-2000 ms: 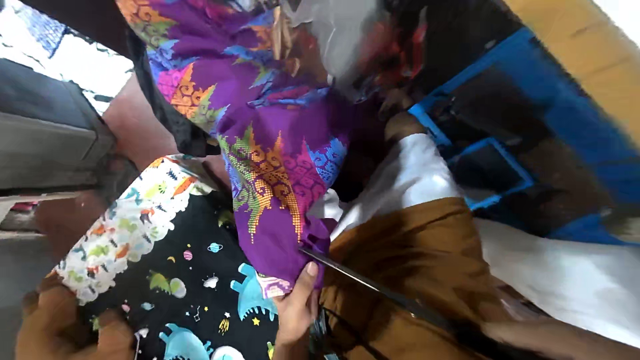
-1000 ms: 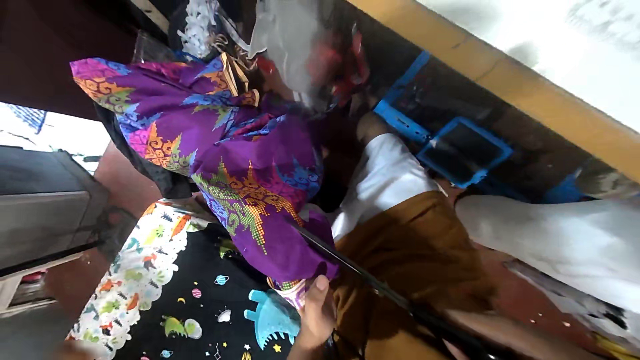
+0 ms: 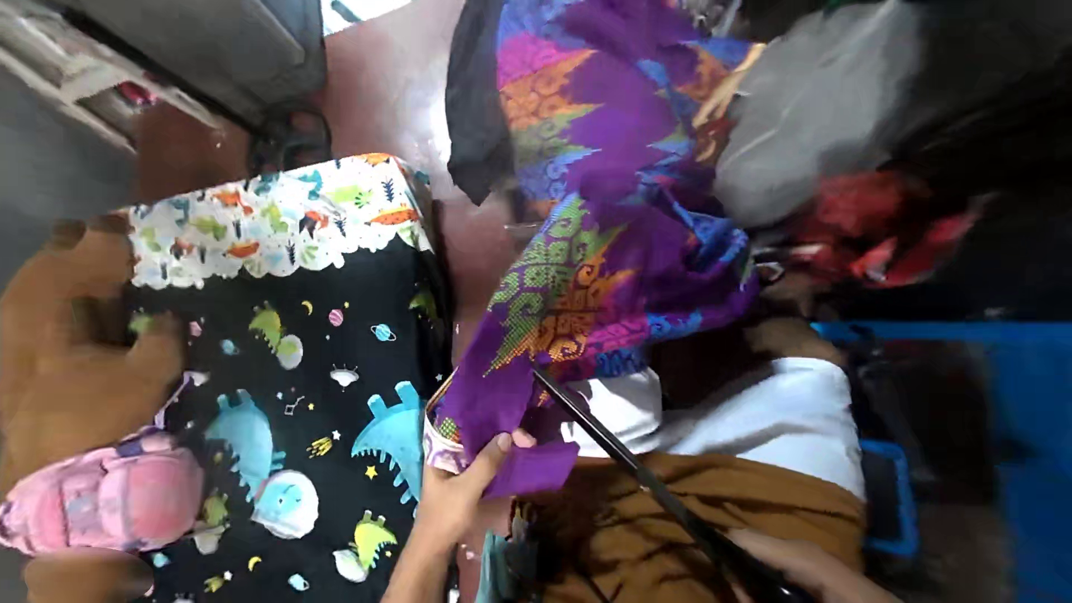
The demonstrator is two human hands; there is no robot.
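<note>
Purple patterned cloth (image 3: 620, 285) hangs across my lap. My left hand (image 3: 461, 494) pinches its lower end between thumb and fingers, beside a narrow white patterned edge. A loose purple flap (image 3: 536, 469) lies just right of the thumb. From the lower right, my right hand (image 3: 787, 557) holds long dark scissors (image 3: 636, 469), partly blurred, with the tip at the cloth above my left hand. The handles and most of that hand's fingers are hard to see. Whether the blades are apart I cannot tell.
A table with a black dinosaur-print cover (image 3: 335, 335) stands at left. Another person's hand (image 3: 92, 335) is over it, near a small pink bag (image 3: 109, 494). Brown cloth (image 3: 712, 502) covers my lap. Grey (image 3: 821, 109) and red (image 3: 871, 218) items and a blue frame (image 3: 904, 502) lie at right.
The view has turned considerably. The purple cloth's lower end now has a loose flap beside my left thumb. The pink bag and more of the other person's hand have come into view.
</note>
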